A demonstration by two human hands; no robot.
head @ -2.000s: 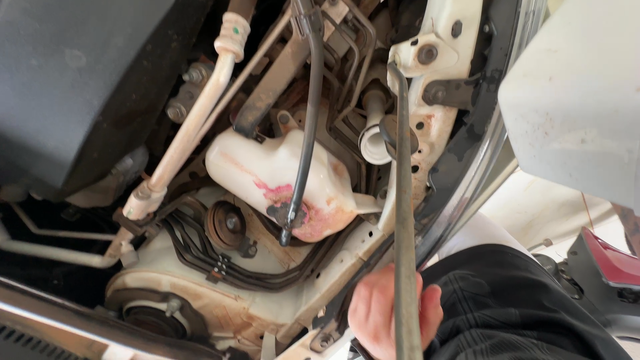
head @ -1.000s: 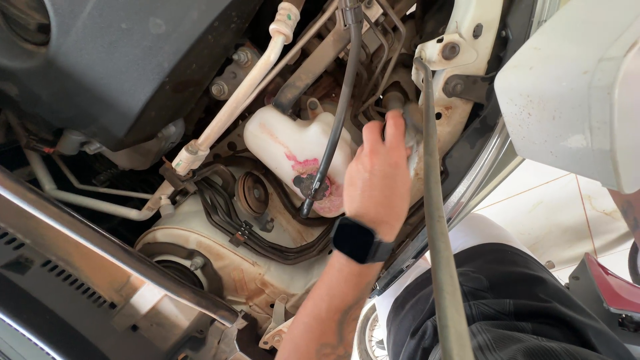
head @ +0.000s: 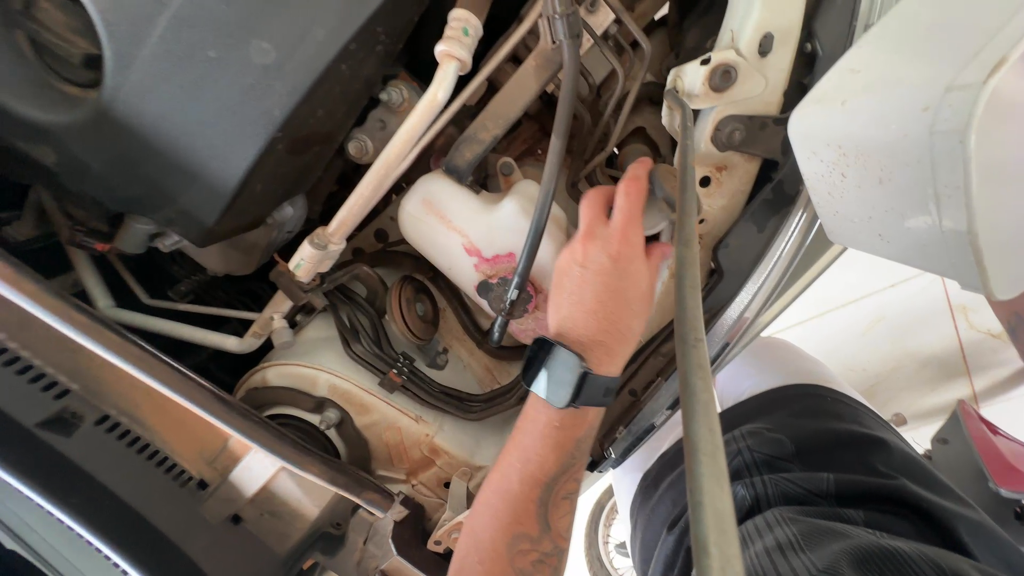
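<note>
My left hand (head: 612,256), with a black smartwatch (head: 564,374) on its wrist, reaches into a car's engine bay. Its fingers and thumb are around a greyish round cap (head: 661,200) at the filler neck beside the prop rod; the hand hides most of the neck, so how the cap sits cannot be told. Left of the hand lies a white plastic reservoir (head: 472,232) with pink stains. A black rubber hose (head: 552,176) hangs across it, its end near a dark round fitting (head: 508,294). My right hand is not in view.
A long metal prop rod (head: 696,344) stands just right of my hand. A dark engine cover (head: 216,88), a pale metal pipe (head: 396,144) and black lines (head: 376,344) lie leftward. A white panel (head: 904,160) is at upper right; dark-clothed legs (head: 808,480) are below it.
Two seconds ago a hand was at the lower part of the prop rod and the white filler neck showed open. A second ago my left hand was at the neck, where it remains.
</note>
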